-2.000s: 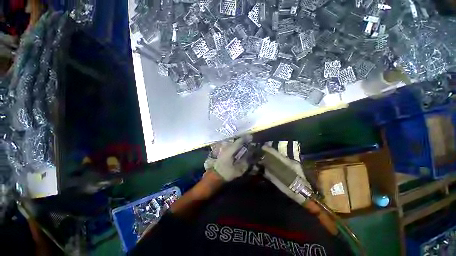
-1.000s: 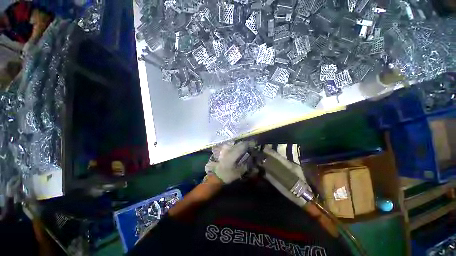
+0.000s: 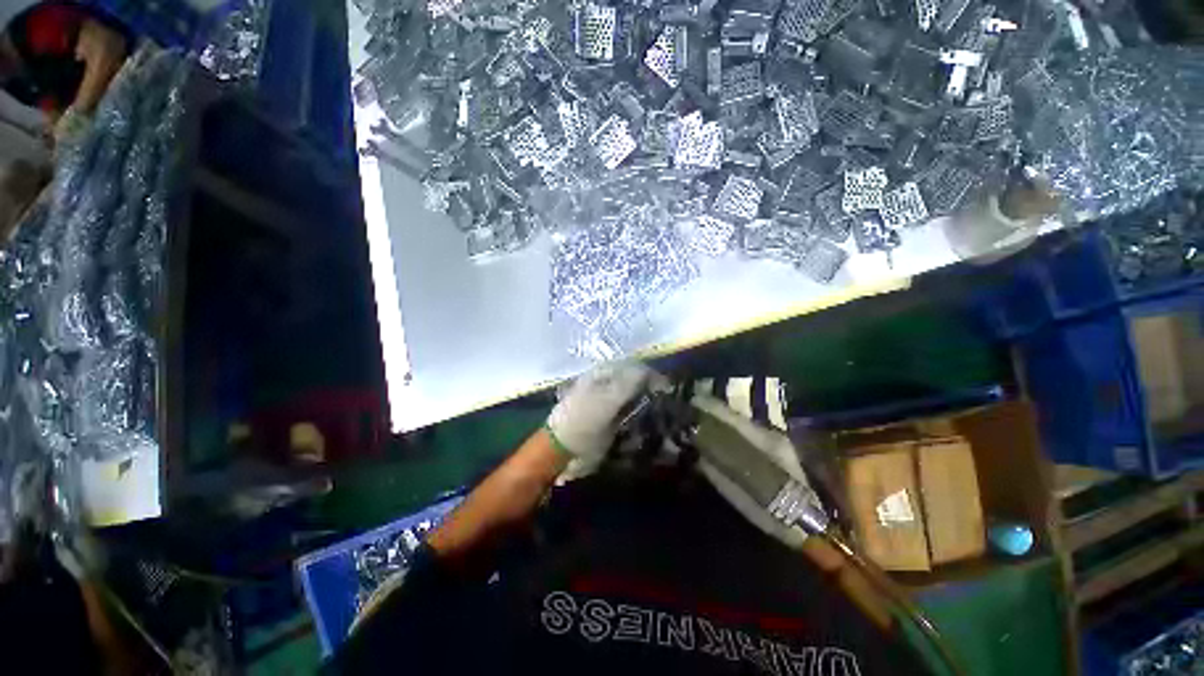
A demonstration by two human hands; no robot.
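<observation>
My left hand (image 3: pixel 597 412), in a white glove with a green-edged cuff, is just off the table's near edge, its fingers around a small dark grey part (image 3: pixel 643 425). My right hand (image 3: pixel 766 465), gloved in white, grips a thick grey power tool (image 3: pixel 739 462) whose dark front points at the part. The tool's tip and the part's details are too small and blurred to tell. A hose (image 3: pixel 882 588) runs from the tool's rear to the lower right. Bright small hardware (image 3: pixel 618 275) lies in a low pile on the white table (image 3: pixel 456 330).
A heap of grey metal parts (image 3: pixel 792 119) covers the table's far side. A pale cylinder (image 3: pixel 990 222) stands at the right edge. A blue crate (image 3: pixel 317 581) with parts is below my left forearm. An open carton (image 3: pixel 911 502) is lower right. Another person's arm (image 3: pixel 95 66) shows upper left.
My left hand and wrist have turned, and the forearm now covers more of the blue crate. My right hand and the tool have barely moved.
</observation>
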